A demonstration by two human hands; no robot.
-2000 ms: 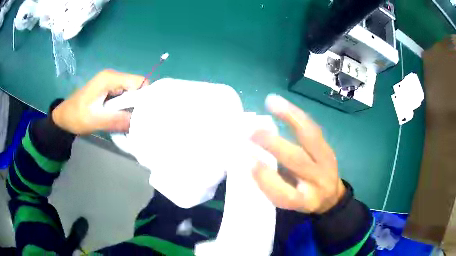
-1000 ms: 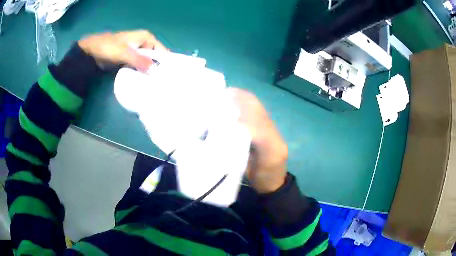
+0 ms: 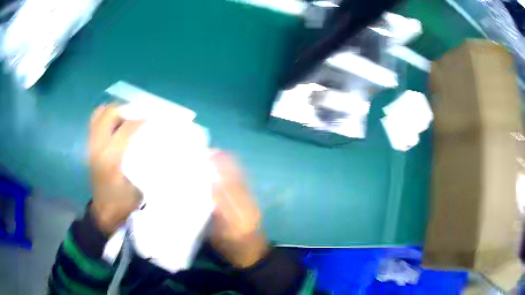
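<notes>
A bulky white camera housing [image 3: 170, 178] is held over the front edge of the green bench, overexposed and blurred. My left hand [image 3: 112, 167] grips its left side. My right hand [image 3: 237, 210] grips its right side. A pale flat edge sticks out at the housing's upper end. A pale strand and a small white piece hang below its lower left side. Surface details of the housing cannot be made out.
The screw feeder [image 3: 322, 112] stands right of centre, with a thick black cylinder above it. Flat white pieces [image 3: 407, 120] lie beside a brown carton [image 3: 457, 161]. Plastic bags [image 3: 49, 37] are at upper left. A blue bin [image 3: 345, 273] with white parts is below the bench.
The housing has moved left and turned more upright between both hands. The feeder and carton appear further left as the view has shifted. The dark cable seen below the housing no longer shows clearly.
</notes>
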